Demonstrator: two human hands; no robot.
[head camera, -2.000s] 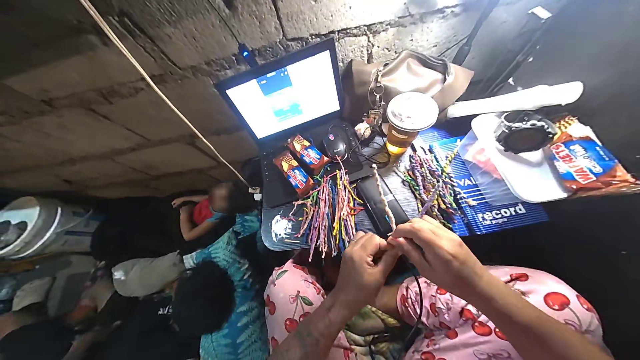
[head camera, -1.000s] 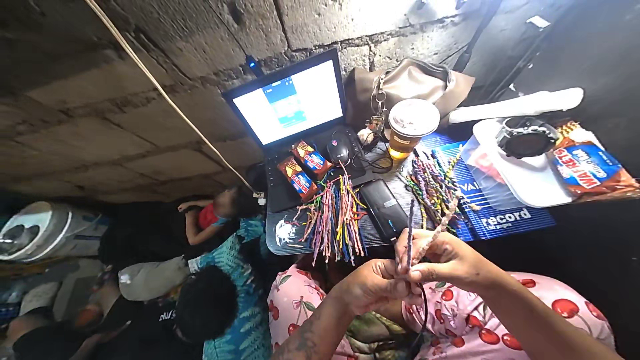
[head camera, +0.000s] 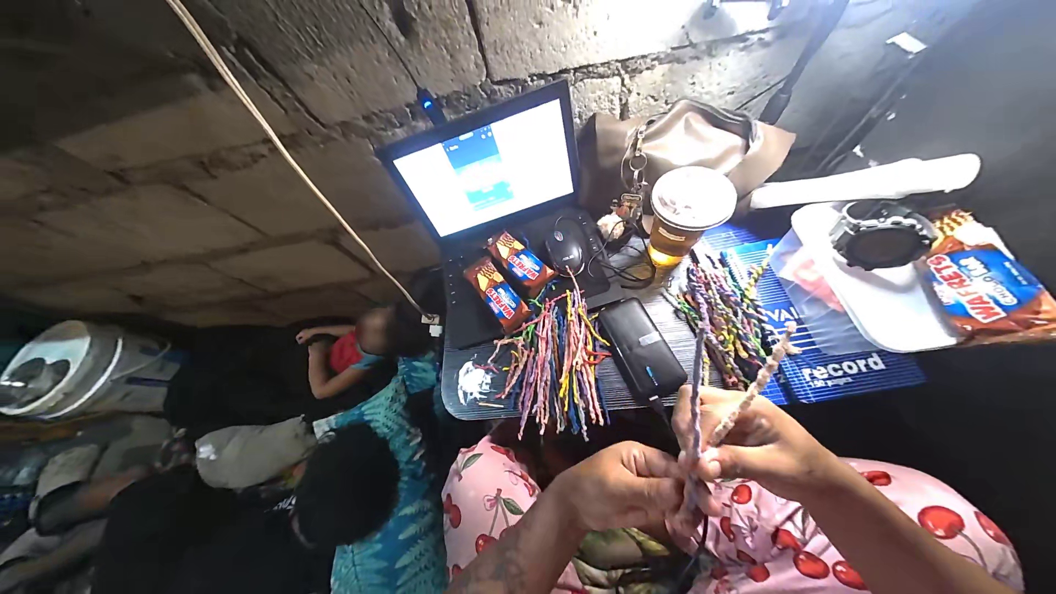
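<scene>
Above my lap, my left hand (head camera: 631, 487) pinches the lower part of two twisted yarn cords, one purple-grey (head camera: 697, 392) and one cream-pink (head camera: 755, 384). Close against it, my right hand (head camera: 755, 437) grips the same cords, whose upper ends spread apart in a V. On the small table, a bundle of multicoloured twisted cords (head camera: 553, 363) hangs over the near edge. Another bundle, mostly purple, green and yellow (head camera: 726, 313), lies on a blue record book (head camera: 858, 371). A black power bank (head camera: 642, 346) lies between the bundles.
Behind are an open laptop (head camera: 487, 165), wafer packs (head camera: 495, 293), a mouse (head camera: 567, 246), a lidded cup (head camera: 689, 210) and a brown bag (head camera: 685, 148). At right, a wristwatch (head camera: 883, 235) rests on a white lid (head camera: 899, 305). Two people are at lower left.
The two cords now stand up from my fingers with their ends spread apart; two seconds ago my hands were higher, close to the table edge.
</scene>
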